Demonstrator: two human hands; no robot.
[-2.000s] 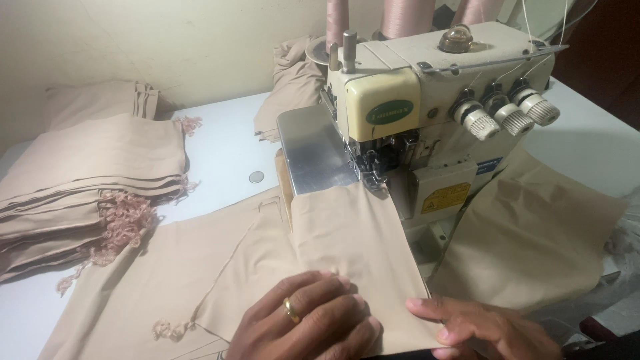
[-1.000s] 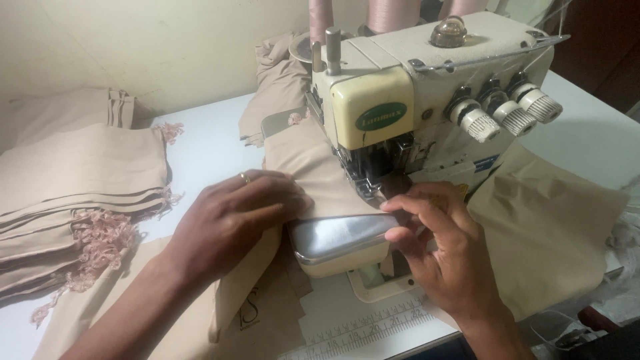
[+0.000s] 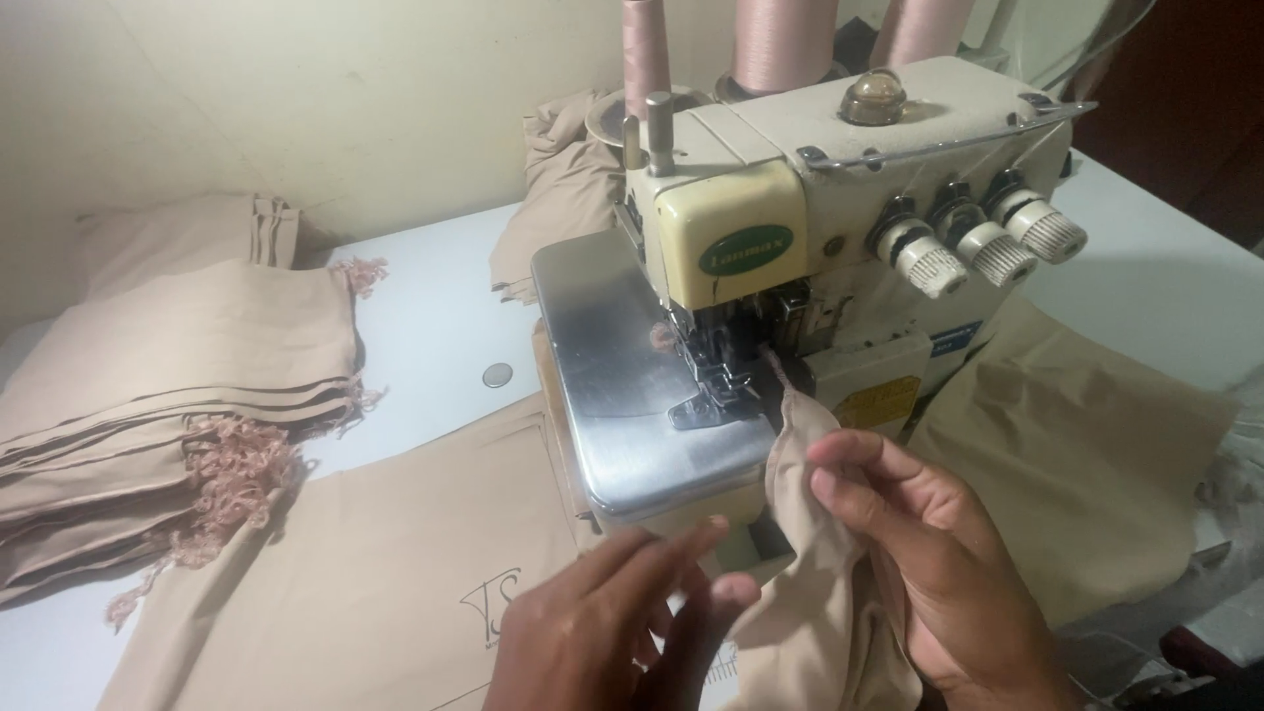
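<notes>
An overlock sewing machine (image 3: 746,237) stands at the centre right, with its presser foot (image 3: 706,407) over a bare metal work plate (image 3: 632,346). My right hand (image 3: 918,533) pinches the serged edge of a beige fabric piece (image 3: 805,592) between thumb and fingers, just in front of the plate. A pink thread chain (image 3: 777,367) runs from that edge up to the machine near the foot. My left hand (image 3: 622,612) is at the lower middle, left of the hanging fabric, fingers apart with nothing seen between them. Its lower part is cut off by the frame.
Folded beige pieces with pink thread tails (image 3: 178,346) are stacked at the left. A printed beige cloth (image 3: 395,573) lies flat before the machine, another cloth (image 3: 1076,454) at its right and a crumpled one (image 3: 558,188) behind. Pink thread cones (image 3: 785,44) stand at the back.
The fabric has come off the work plate and now hangs from my right hand in front of it. My left hand has come off the fabric and moved down toward the near edge.
</notes>
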